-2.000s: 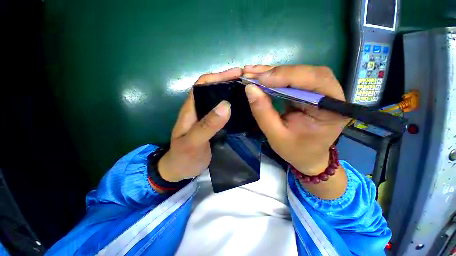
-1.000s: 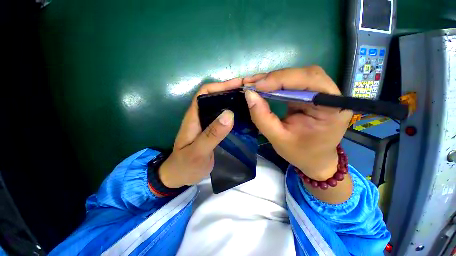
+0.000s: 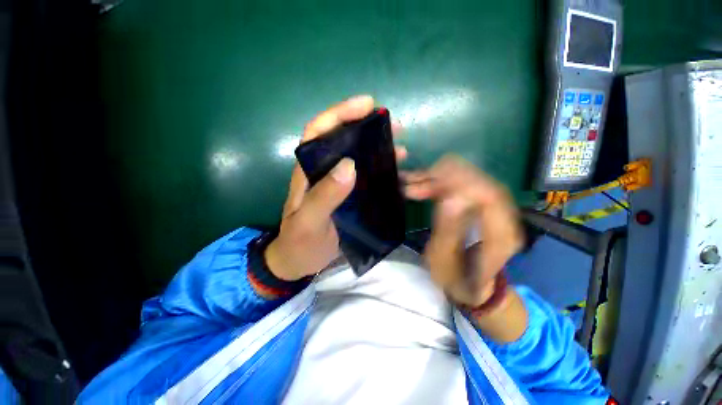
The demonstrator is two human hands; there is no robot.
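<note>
My left hand (image 3: 305, 229) holds a glossy black phone-sized piece (image 3: 372, 190), likely the joined screen and frame, tilted above the mat, with the thumb on its face and fingers behind. A small red tab (image 3: 382, 111) shows at its top corner. My right hand (image 3: 473, 229) is just right of the piece and strongly blurred. A dark, blurred stick (image 3: 474, 263) with a paler bluish part lies in its curled fingers and looks like the pry tool; its tip cannot be made out.
The shiny green bench mat (image 3: 261, 71) lies beyond my hands. A grey handheld tester (image 3: 579, 119) is at the upper right, with an orange connector (image 3: 636, 173) below it. The white-grey machine (image 3: 673, 237) stands at the right edge. Dark shapes fill the left side.
My right hand has come away from the top edge of the piece, moving down and right, and the tool has swung round. The piece has turned, and the red tab now shows.
</note>
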